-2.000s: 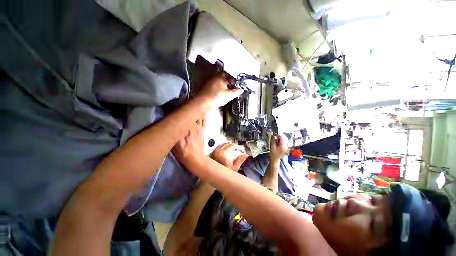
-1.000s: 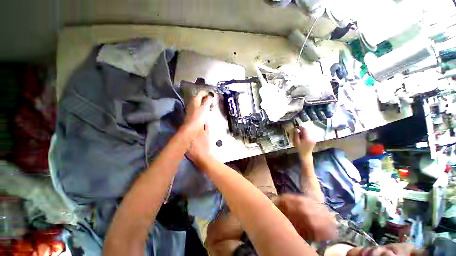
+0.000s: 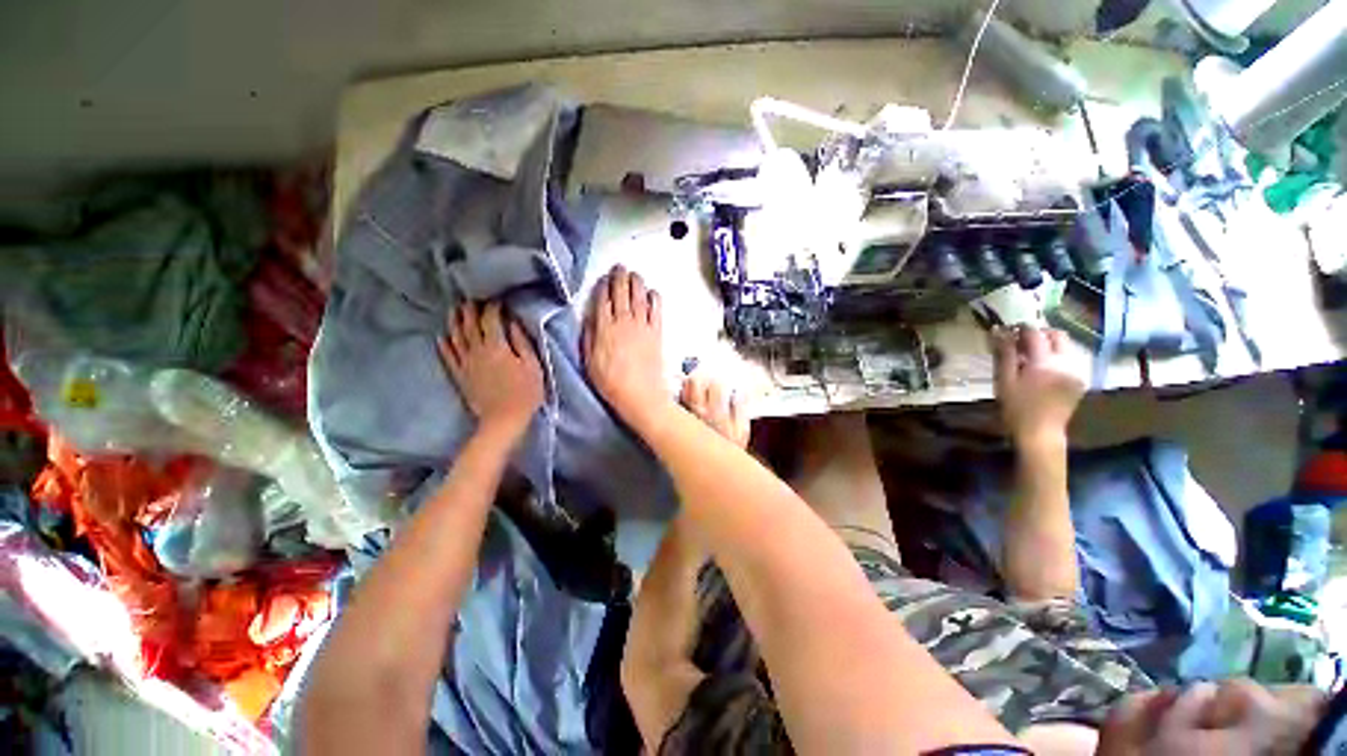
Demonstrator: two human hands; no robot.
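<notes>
A grey-blue garment heap [image 3: 399, 325] lies left of the sewing machine [image 3: 960, 222], on the pale table. My left hand [image 3: 495, 362] rests palm down on the garment, fingers spread, with nothing seen in it. My right hand [image 3: 624, 337] lies flat where the garment's edge meets the pale bed plate [image 3: 665, 273], fingers slightly apart and left of the needle area. The dark needle and looper area [image 3: 776, 296] is open and no hand of mine touches it. Its small parts are partly washed out by glare.
A seated person in camouflage [image 3: 960, 635] has one hand [image 3: 717, 406] at the table's front edge and the other [image 3: 1039, 381] below the dark knobs [image 3: 1005, 266]. Grey-blue strips [image 3: 1167, 296] lie right of the machine. Orange cloth [image 3: 281, 613] and clear plastic [image 3: 222, 428] lie at left.
The view has turned and shifted. My hands have moved away from the needle area and spread apart onto the garment and the plate's edge. The other person's left-side hand shows at the table edge.
</notes>
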